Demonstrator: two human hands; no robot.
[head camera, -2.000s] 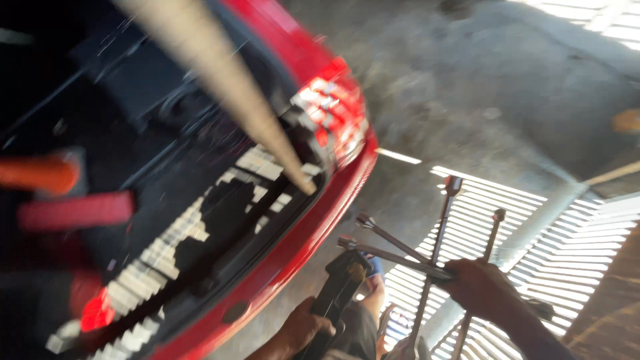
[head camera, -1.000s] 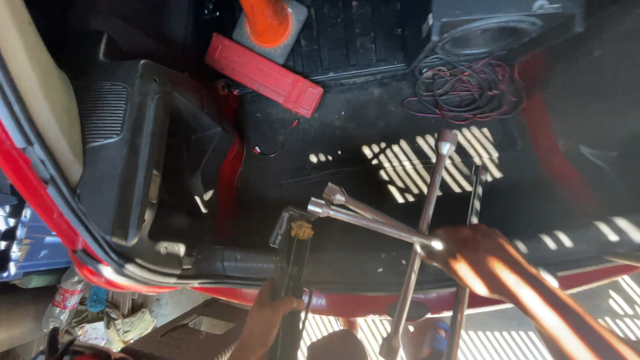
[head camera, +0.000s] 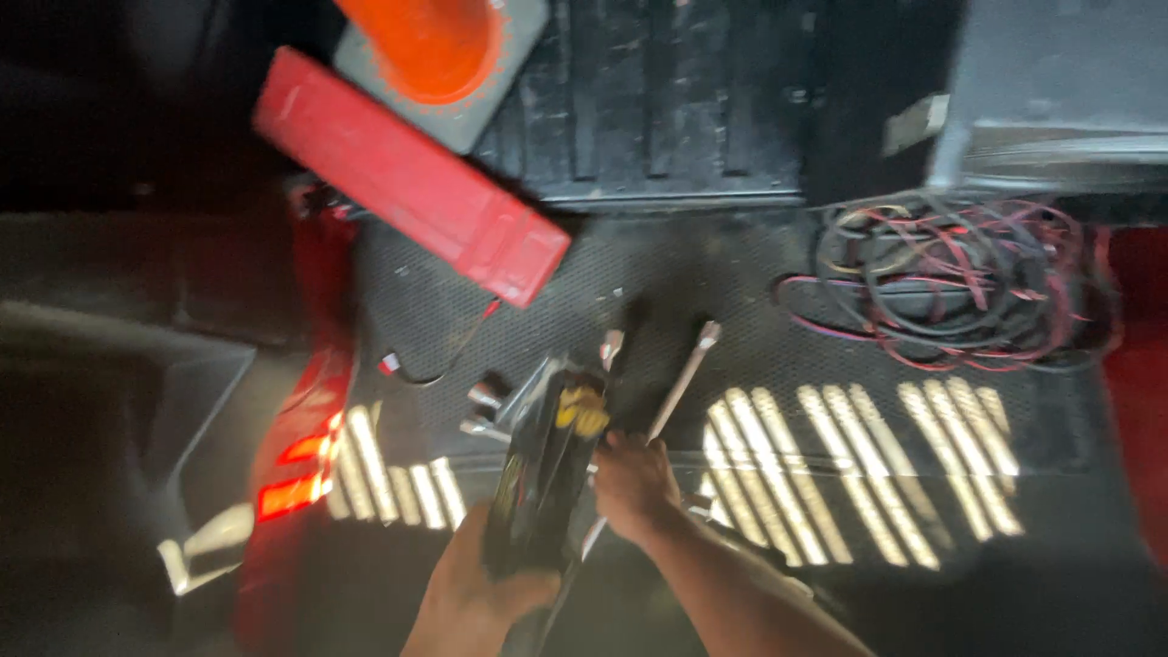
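My left hand (head camera: 479, 579) is wrapped around a long black object (head camera: 547, 465) with a yellow part near its upper end; blur hides what kind it is. Just right of it, my right hand (head camera: 639, 488) grips metal cross-shaped lug wrenches (head camera: 680, 383) near their crossing. Their socket ends point up and to the left over the dark textured floor mat of a red car's cargo area. The black object hides part of the wrenches' left arms.
A red plastic case (head camera: 411, 178) lies aslant beside the grey base of an orange traffic cone (head camera: 443, 46). Coiled red and black cables (head camera: 958, 283) rest at the right, below a grey speaker box (head camera: 1058, 109). A thin wire (head camera: 447, 365) lies on the mat (head camera: 730, 265).
The view has moved from outside the car to over its cargo area. Both hands, with the lug wrenches and the black object, have come over the mat, closer together than before.
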